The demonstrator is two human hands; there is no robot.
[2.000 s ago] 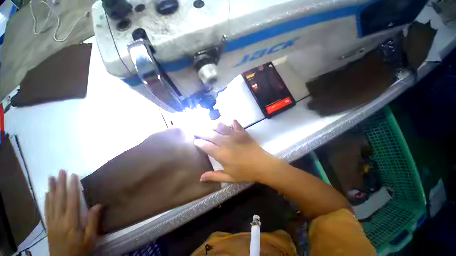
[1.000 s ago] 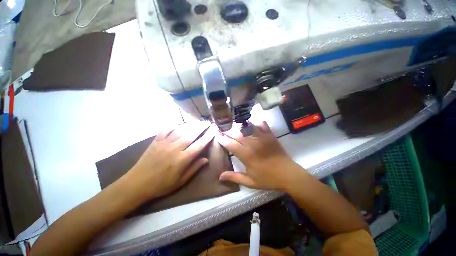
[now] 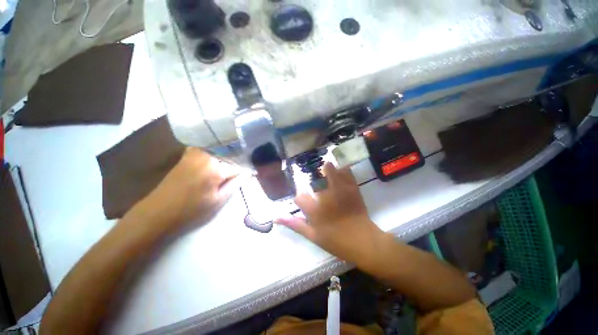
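Observation:
A dark brown cut piece [image 3: 128, 176] lies on the white machine bed, left of the sewing head and partly behind it. My left hand [image 3: 193, 180] lies over its right edge, fingers curled and closed on it; the fingertips are partly lost in the glare. My right hand [image 3: 338, 206] is at the right of the needle area, fingers and thumb apart, with no cloth visible in it. The white sewing machine head [image 3: 275, 78] with its blue stripe hides part of the cloth. The needle and presser foot are hidden by glare and the metal lever.
Another brown piece [image 3: 82, 85] lies at the back left by a beige sheet with white cord. A phone [image 3: 393, 150] lies right of my right hand, with a brown heap [image 3: 498, 144] beyond. Brown pieces [image 3: 16, 248] lie at the left edge. A green basket [image 3: 531, 242] stands below right.
The brown piece has moved from under both hands at the front to behind and left of the needle. My left hand went from flat to curled. The machine bed in front is now uncovered.

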